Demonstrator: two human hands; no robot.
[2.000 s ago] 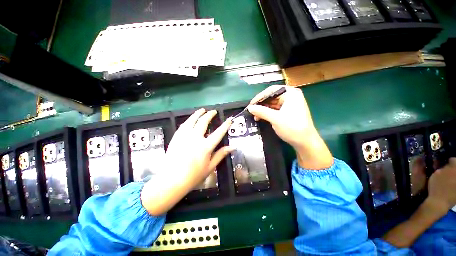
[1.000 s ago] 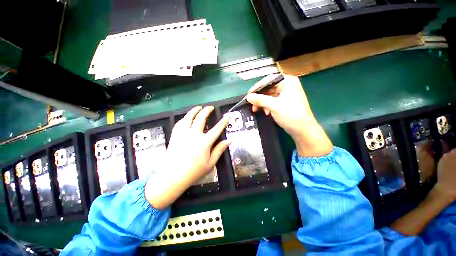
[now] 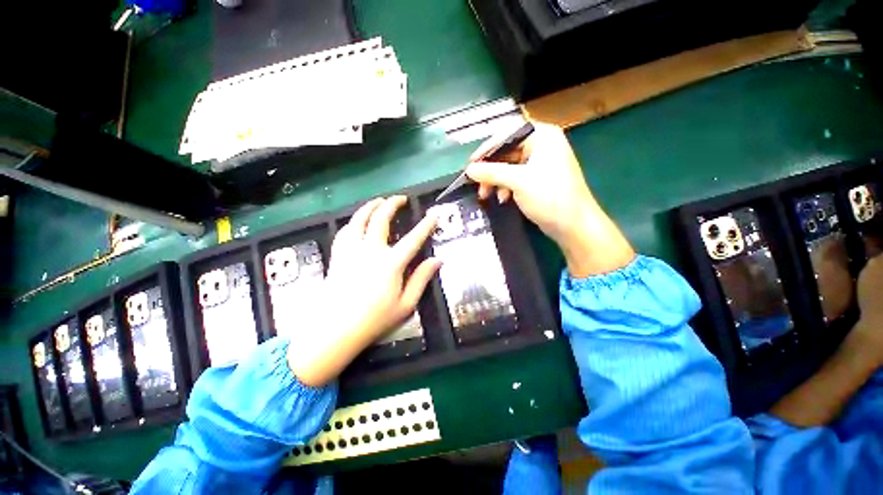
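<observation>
My right hand [image 3: 532, 184] grips dark tweezers [image 3: 484, 155] like a pen, their tip at the upper left corner of the rightmost phone back housing [image 3: 474, 280] in the black foam tray [image 3: 542, 314]. Its camera bezel [image 3: 447, 222] is beside the tip. My left hand [image 3: 368, 280] lies over the neighbouring housing and hides most of it. Its index fingertip touches or nearly touches the bezel; its fingers are spread and I see nothing held in it. Whether the tweezers hold a dot is too small to tell. A cream adhesive sheet [image 3: 382, 422] with dark dots lies partly under my left sleeve.
Spare white sheets [image 3: 300, 101] are piled beyond the tray. Stacked trays [image 3: 620, 48] on brown cardboard [image 3: 668, 77] stand at back right. Another tray of housings [image 3: 140, 319] is at left. At right, another person's hand [image 3: 871, 290] is over a further tray. A dark metal upright is at left.
The whole view has shifted, with the left tray now showing more. Both hands stay at the rightmost housing, and the tweezer tip remains near the bezel's upper left corner.
</observation>
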